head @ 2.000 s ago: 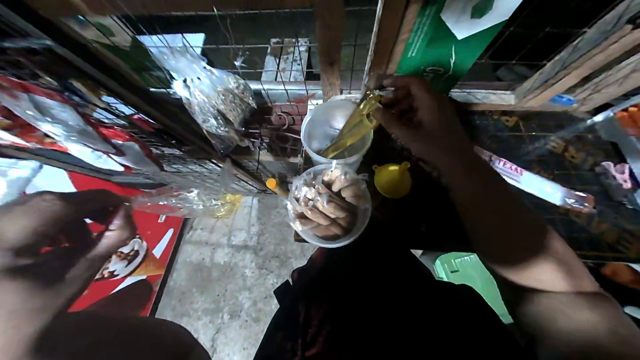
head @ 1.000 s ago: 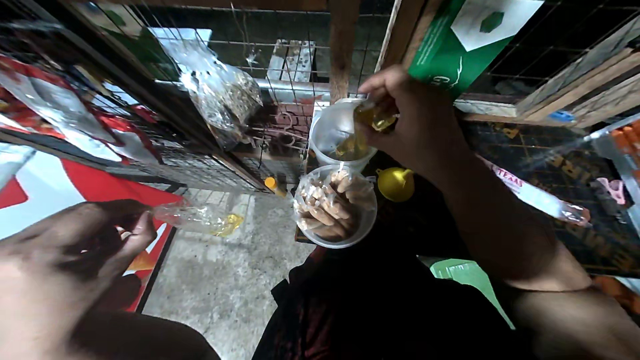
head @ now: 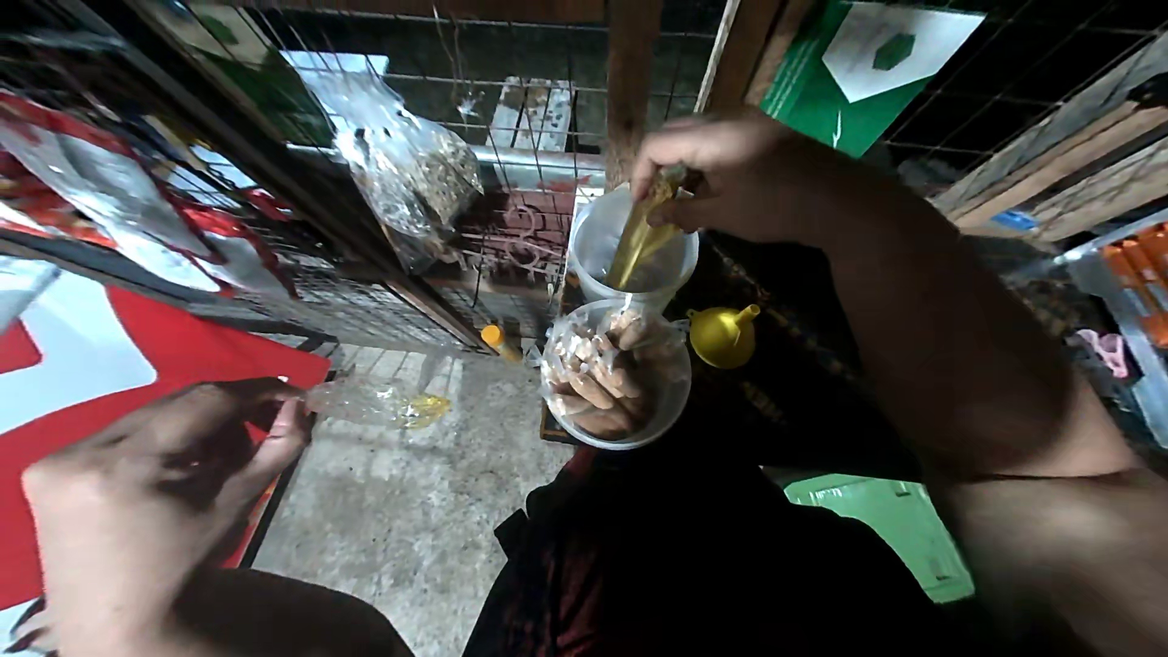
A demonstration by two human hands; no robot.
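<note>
My left hand [head: 173, 465], at the lower left, pinches the end of a clear plastic bag [head: 365, 401] with a little yellow liquid at its far tip. My right hand [head: 721, 178] holds a narrow yellow packet [head: 639, 237], slanting down into the mouth of a translucent plastic tub [head: 593, 242]. Just below that tub stands a second clear tub [head: 672, 406] filled with small plastic bags of brown contents [head: 593, 379]. A yellow plastic funnel [head: 721, 338] lies right of the tubs, its spout pointing up and right.
A wire mesh screen with wooden posts [head: 631, 82] stands ahead, with a clear bag of dry bits [head: 438, 178] hanging there. A yellow-capped bottle [head: 494, 337] is left of the tubs. A green plastic object [head: 885, 529] lies lower right, an orange-filled plastic tray [head: 1104, 301] far right.
Between one second ago and now, the yellow packet in my right hand has become visible at length, slanting into the tub. My left hand keeps hold of the clear bag.
</note>
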